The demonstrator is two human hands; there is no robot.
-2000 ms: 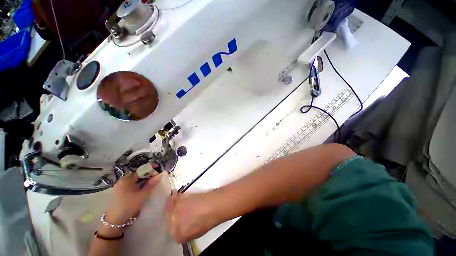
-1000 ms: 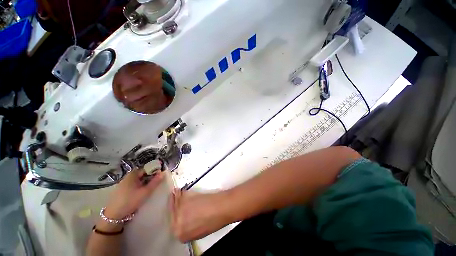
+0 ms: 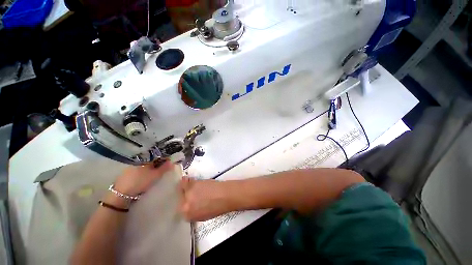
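Note:
A large beige-grey panel [image 3: 150,227] lies on the table left of and below the needle area. My left hand [image 3: 142,181] lies on the panel with its fingertips at the presser foot area [image 3: 176,150]; the foot itself is partly hidden by the fingers. My right hand [image 3: 202,199] grips the panel's right edge, just in front of the foot. A small pale yellow patch [image 3: 84,192] shows on the panel. The white sewing machine [image 3: 269,98] with blue JIN lettering stands above both hands.
Thread snips [image 3: 332,115] on a dark cord rest under the arm at the right. A printed ruler scale [image 3: 331,150] runs along the table [image 3: 248,155]. More beige-grey panels [image 3: 450,171] lie at the right. A blue bin [image 3: 26,13] is at the far upper left.
The view has shifted, so the machine sits further right and more of the table's left side shows. Both hands remain at the foot and the panel's edge, with the panel spread wider in view.

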